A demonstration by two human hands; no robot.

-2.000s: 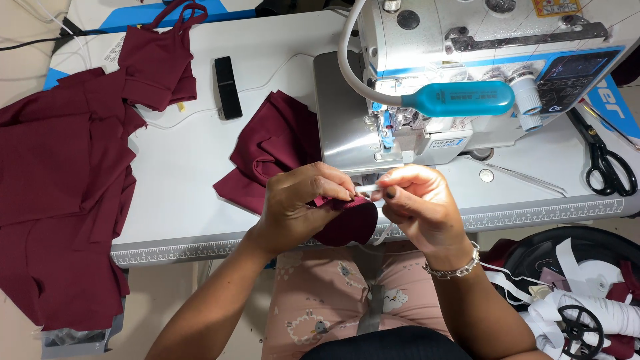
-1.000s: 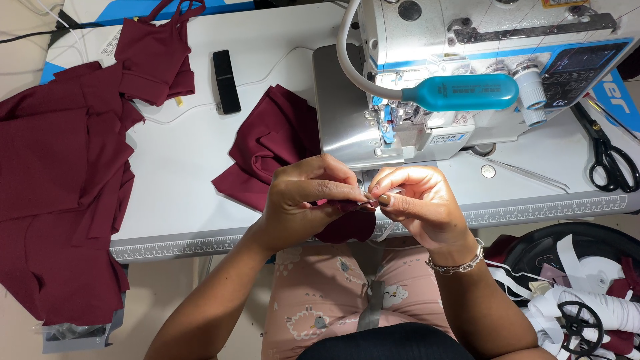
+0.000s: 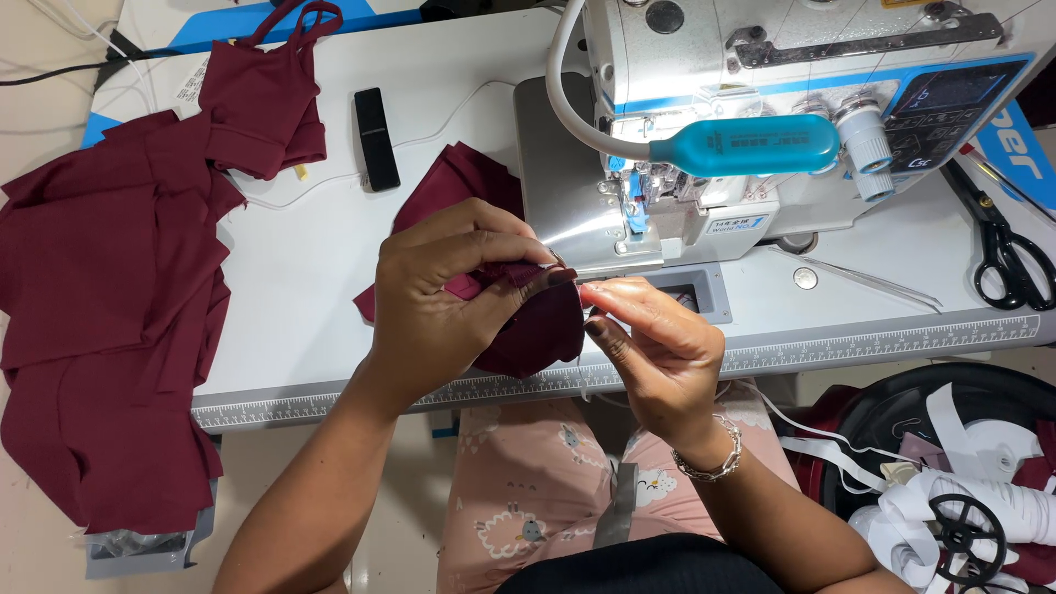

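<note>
My left hand pinches a folded edge of maroon fabric between thumb and fingers, at the front edge of the sewing table. Just right of it, the fingertips of my right hand meet at the fabric's edge; whether they grip the cloth or a white strip there is hard to tell. A narrow white strip hangs below the cloth. More of the maroon fabric lies behind my left hand, beside the metal plate of an overlock sewing machine. A teal lamp on a flexible neck lights the needle area.
Maroon garments are heaped at the left. A black rectangular object lies behind the work. Tweezers, a coin-like disc and black-handled scissors lie at right. A black tub holds white tape rolls. A ruler strip edges the table.
Two seconds ago a white strip showed between my hands; now my left hand has turned more over the cloth, and my right fingertips have moved to its right edge, with the fingers more extended.
</note>
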